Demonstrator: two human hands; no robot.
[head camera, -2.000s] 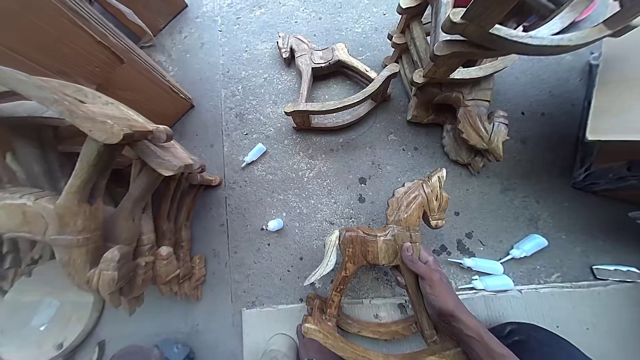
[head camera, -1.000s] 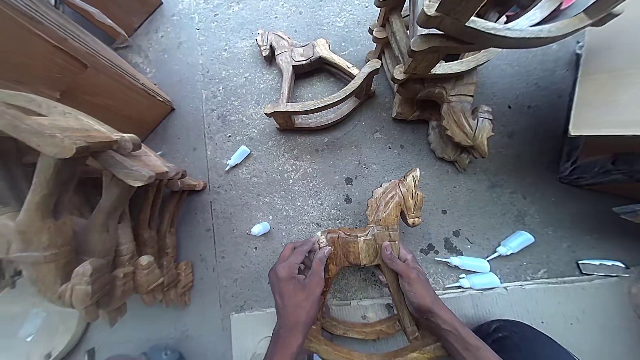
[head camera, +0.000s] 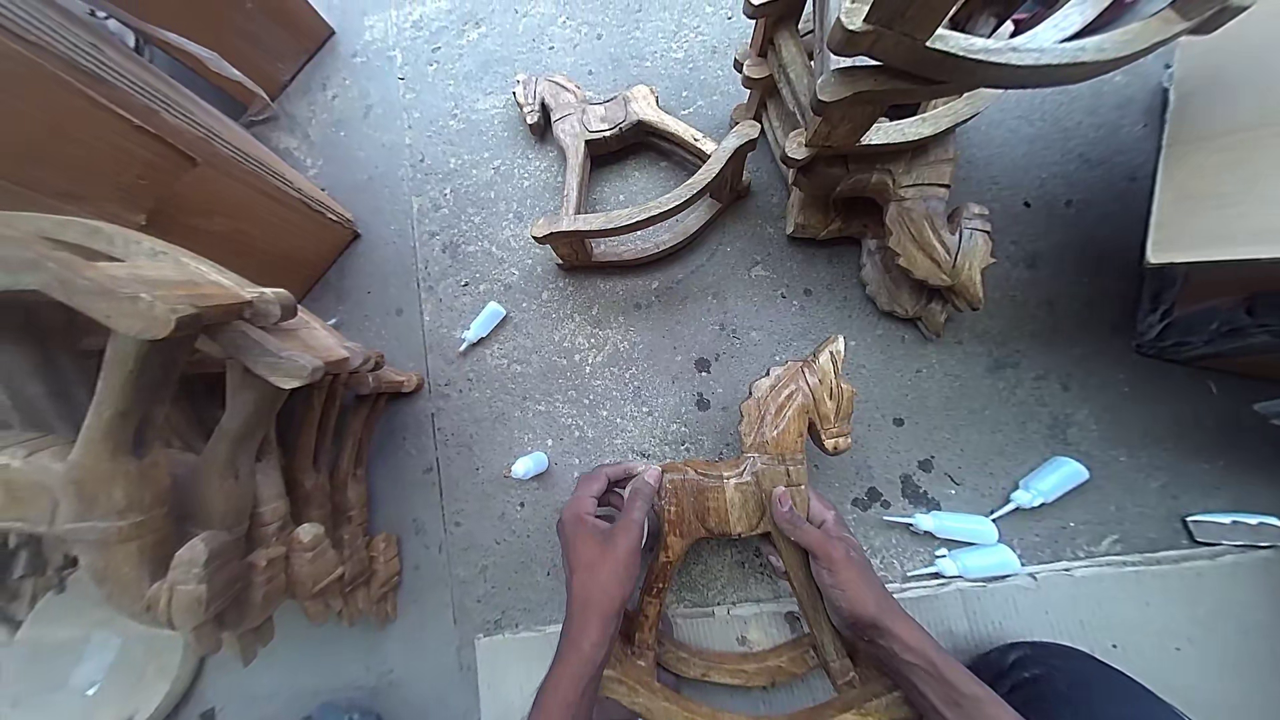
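A carved wooden rocking horse (head camera: 735, 495) stands upright at the lower middle, its head to the right. My right hand (head camera: 840, 570) grips its front leg just below the chest, thumb on the near side. At the rump, my left hand (head camera: 605, 530) pinches the tail end between thumb and fingers; the tail is mostly hidden behind that hand. Small plastic squeeze bottles with thin nozzles lie near: one (head camera: 955, 527) and another (head camera: 975, 562) right of my right hand, a third (head camera: 1050, 482) beyond them.
Another rocking horse (head camera: 600, 115) lies on the concrete floor (head camera: 600, 370) farther off. Stacked horses rise at left (head camera: 130, 480) and upper right (head camera: 930, 220). Two more bottles (head camera: 485, 325) (head camera: 529, 465) lie left of centre. Cardboard boxes (head camera: 200, 150) stand upper left; a cardboard sheet (head camera: 1120, 630) lies below.
Two seconds ago a pale tail stood out from the rump and my left hand was not on it. My left hand has since come to the rump. My right hand has kept its grip on the front leg.
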